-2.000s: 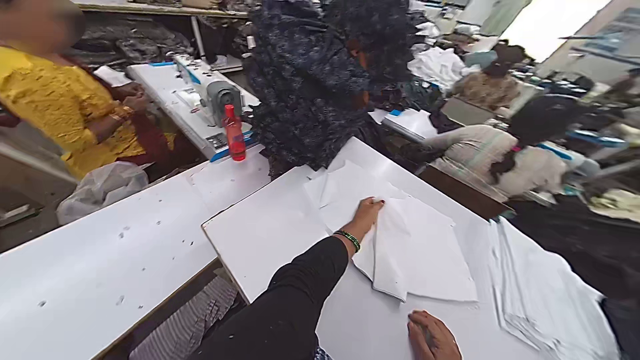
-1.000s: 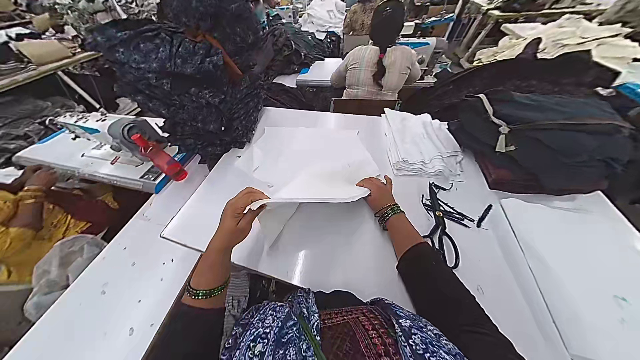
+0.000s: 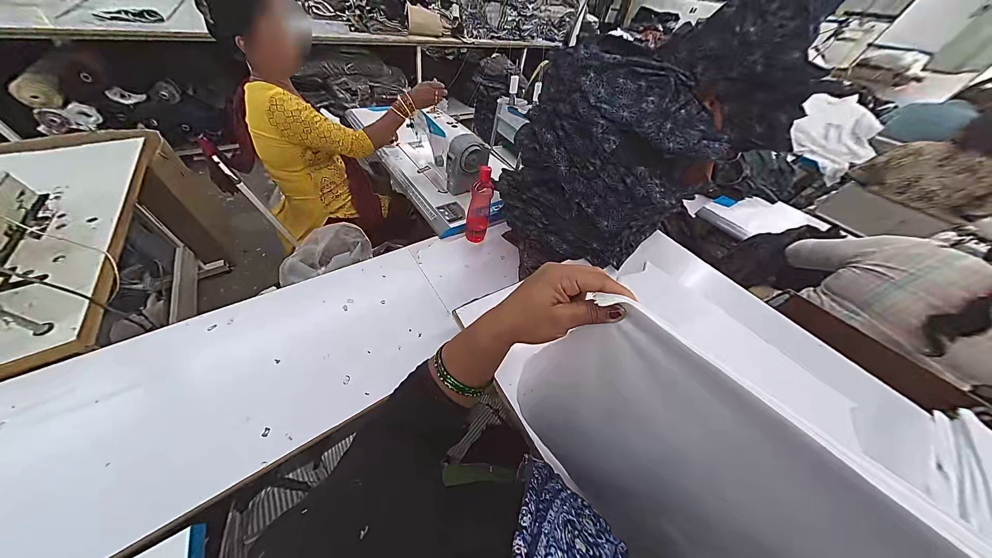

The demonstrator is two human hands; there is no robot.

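My left hand, with green bangles at the wrist, pinches the upper edge of a white fabric piece between thumb and fingers. The fabric is raised, its near face shaded, and it spreads down to the lower right. Behind it, more white pieces lie flat on the white worktable. My right hand is outside the view or hidden by the fabric. At the right edge is part of a folded white stack.
A dark patterned fabric heap stands at the table's far corner. Left of it are a red bottle and a sewing machine, where a person in yellow works. Another person is at the right. A plastic bag sits beyond the left table.
The view has swung left since one second ago. Both hands held the white fabric low over the table then; now my left hand holds its edge up, and my right hand is no longer visible.
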